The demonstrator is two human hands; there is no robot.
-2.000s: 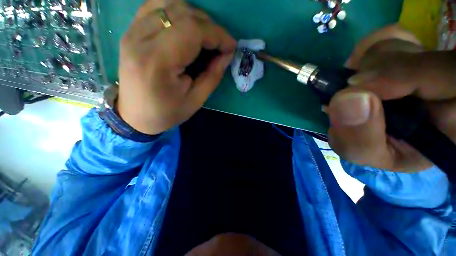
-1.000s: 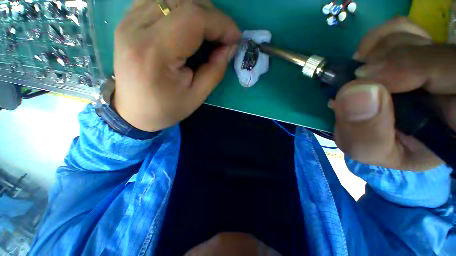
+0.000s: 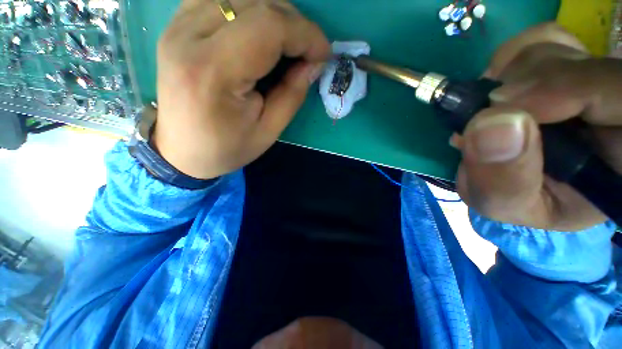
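A small dark circuit board assembly (image 3: 341,76) with shiny dots sits on the whitish holding pad (image 3: 335,105). A thin reddish wire sticks out at the pad's near end. My left hand (image 3: 228,85), with a ring, pinches thumb and forefinger together at the board's upper left; the tiny part between them is too small to make out. My right hand (image 3: 539,129) grips the soldering iron (image 3: 431,88) by its black handle. The iron's brownish tip reaches the board's upper right end; whether it touches is unclear.
A pile of small round components (image 3: 462,16) lies on the green mat (image 3: 402,129) at the upper right. A clear parts tray (image 3: 65,61) with shiny dark pieces is at the left. A yellow surface (image 3: 585,27) is at the far right. A blue wire (image 3: 387,174) hangs by the mat's front edge.
The pad, board and component pile sit slightly higher and further right in view than two seconds ago. Both hands keep nearly the same pose. The iron's tip stays at the board's upper right end.
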